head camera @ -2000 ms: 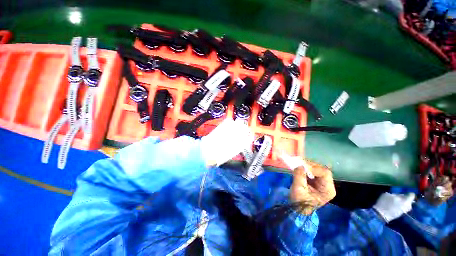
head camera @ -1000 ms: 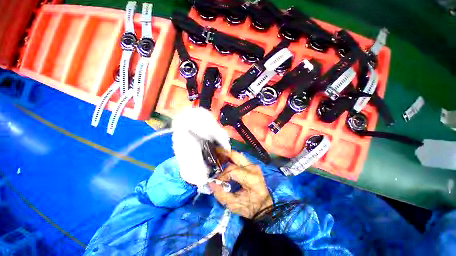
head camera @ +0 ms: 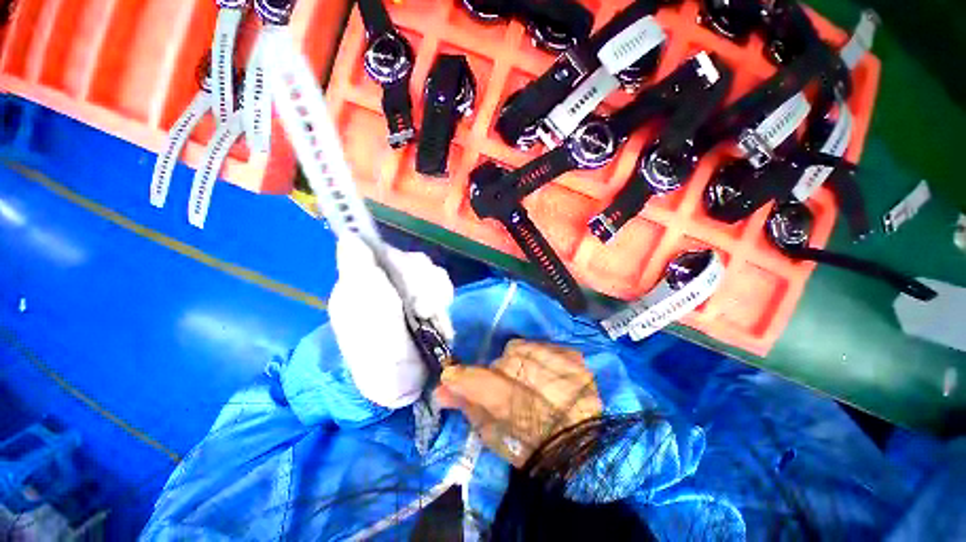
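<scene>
My left hand (head camera: 379, 328), in a white glove, holds a watch with a grey strap (head camera: 318, 143) over my lap. The strap, with its row of holes, extends up and left from the glove. The dark watch head (head camera: 431, 344) is between my two hands, seen from the side. My right hand (head camera: 530, 394), bare, has its thumb and fingertips closed at the watch head. A grey strap piece hangs below the glove. The exact contact of the fingertips is partly hidden.
An orange tray (head camera: 765, 325) crowded with mostly black-strapped watches lies on the green bench (head camera: 900, 360). A second orange tray (head camera: 143, 53) at the left holds grey-strapped watches. A small pale strip (head camera: 907, 206) and part of a white flat item (head camera: 934, 314) lie at the right.
Both hands have come together over the lap from the tray's edge. The grey strap now points up and left beyond the glove. The view has shifted, so the trays sit higher.
</scene>
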